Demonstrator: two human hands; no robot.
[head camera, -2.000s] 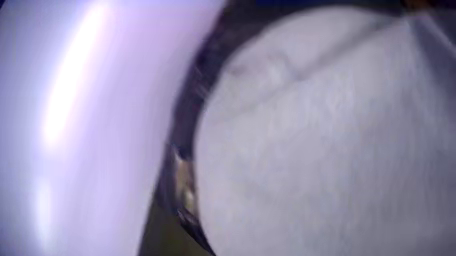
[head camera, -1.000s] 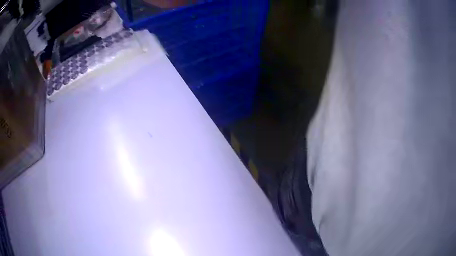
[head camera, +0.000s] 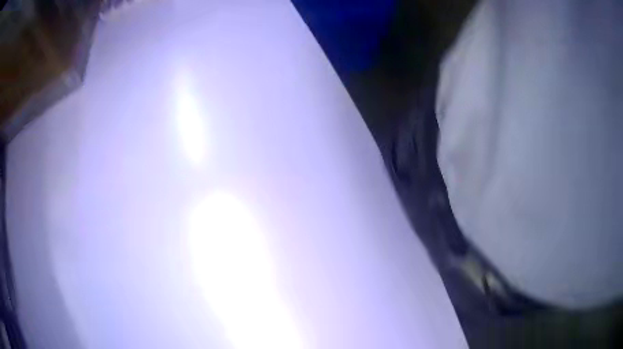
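The smooth white tabletop fills the left and middle of the view, with bright glare streaks down its centre. No garment shows on the part in view. Neither my left hand nor my right hand is in the picture. The view is blurred.
Part of a brown cardboard carton stands at the upper left on the table. A blue crate is partly seen at the top, beyond the table edge. The wearer's pale shirt fills the right side. Dark floor shows between.
The view has shifted: the carton, table and blue crate now sit higher in the picture. The dotted sticker sheet has almost left the top edge. No hand has appeared.
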